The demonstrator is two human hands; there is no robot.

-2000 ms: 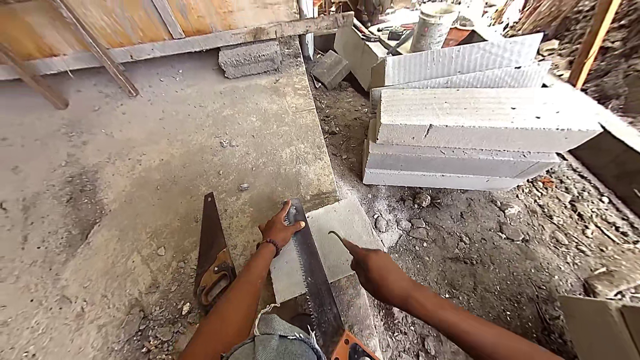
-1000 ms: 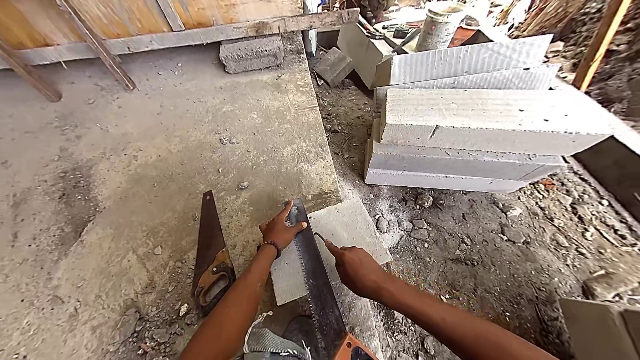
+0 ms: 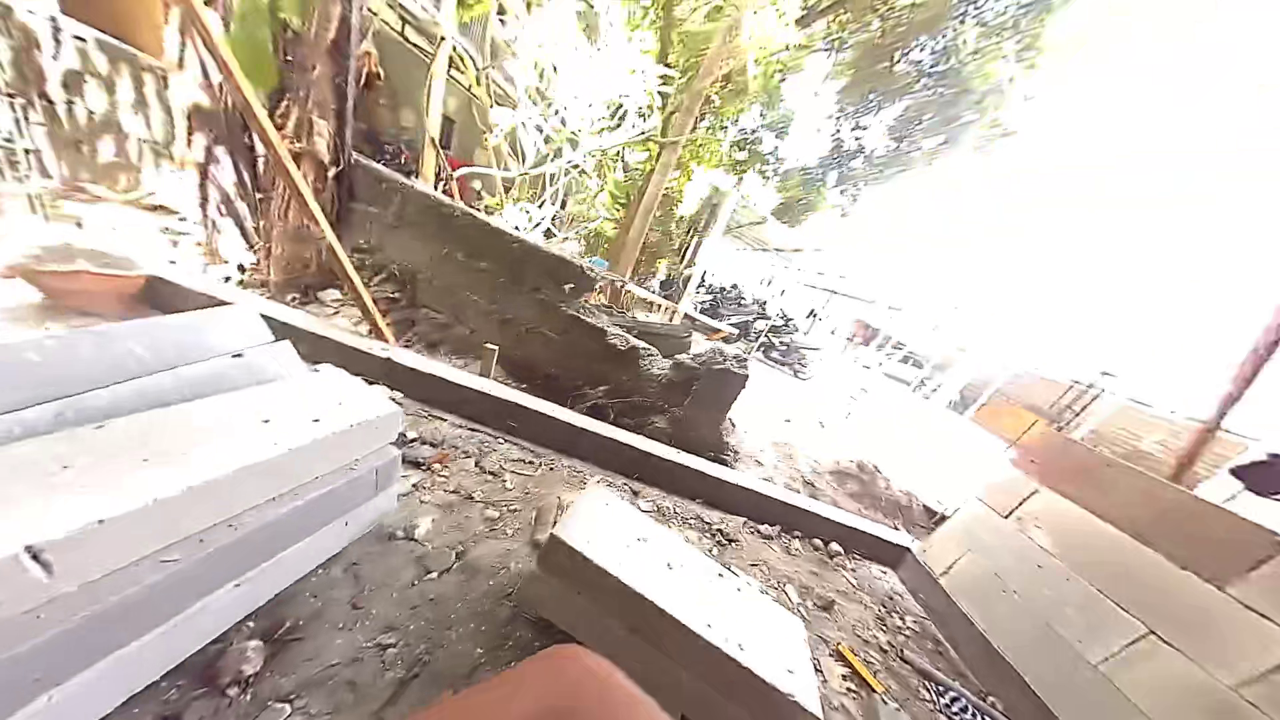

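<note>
Neither my left hand nor my right hand shows in the head view. A blurred, rounded orange-brown shape [image 3: 545, 690] rises from the bottom edge; whether it is part of my arm or something else, I cannot tell. Just beyond it, a pale block [image 3: 690, 590] lies on the dirt, apparently on top of another. Several large pale blocks are stacked [image 3: 210, 440] at the left. To the right of the nearer block, a small yellow strip-like object [image 3: 860, 668] rests on the ground. What my hands hold is out of sight.
A low concrete curb [image 3: 620, 440] crosses behind the blocks and turns toward me at the right, beside a block wall [image 3: 1080, 570]. A broken wall piece [image 3: 520, 300], a leaning wooden pole [image 3: 290, 170] and trees stand beyond. Rubble covers the ground.
The view has swung far to the right. My hands, the two handsaws and the pale slab under my left hand have left the frame.
</note>
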